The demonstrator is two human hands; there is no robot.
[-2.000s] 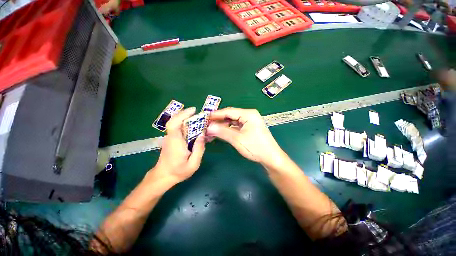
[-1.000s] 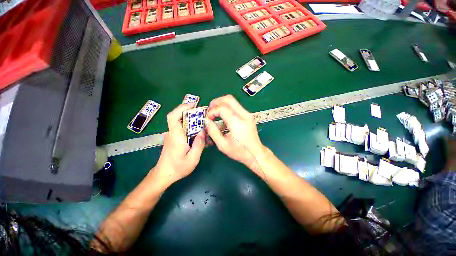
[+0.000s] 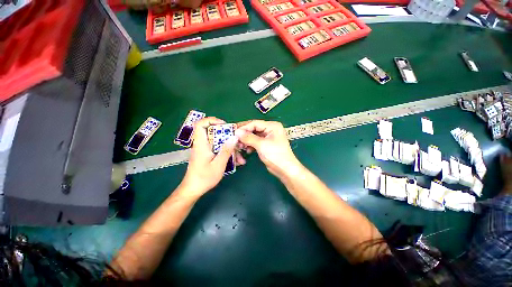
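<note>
A phone assembly (image 3: 222,137), with blue spots on its white keypad end and a dark screen end pointing down, is held over the metal rail. My left hand (image 3: 206,160) is closed around it from the left. My right hand (image 3: 268,147) has its thumb and forefinger pinched at the keypad end's right edge; whether they grip a small part cannot be told. Two more handsets lie on the green belt to the left, one near my left hand (image 3: 190,128) and one farther left (image 3: 142,135), both with blue-spotted keypads and dark screens.
Paired handsets (image 3: 273,98) and several others lie farther along the belt (image 3: 179,78). Red trays (image 3: 307,54) stand beyond it. A grey machine housing (image 3: 84,146) is at left. White parts in rows (image 3: 393,186) and a loose parts pile (image 3: 494,115) are at right, near a person's sleeve (image 3: 488,230).
The handsets on the belt have moved left; one formerly behind my hands now lies clear of them. The held handset's dark end now shows below my left fingers. Both hands stay at the handset.
</note>
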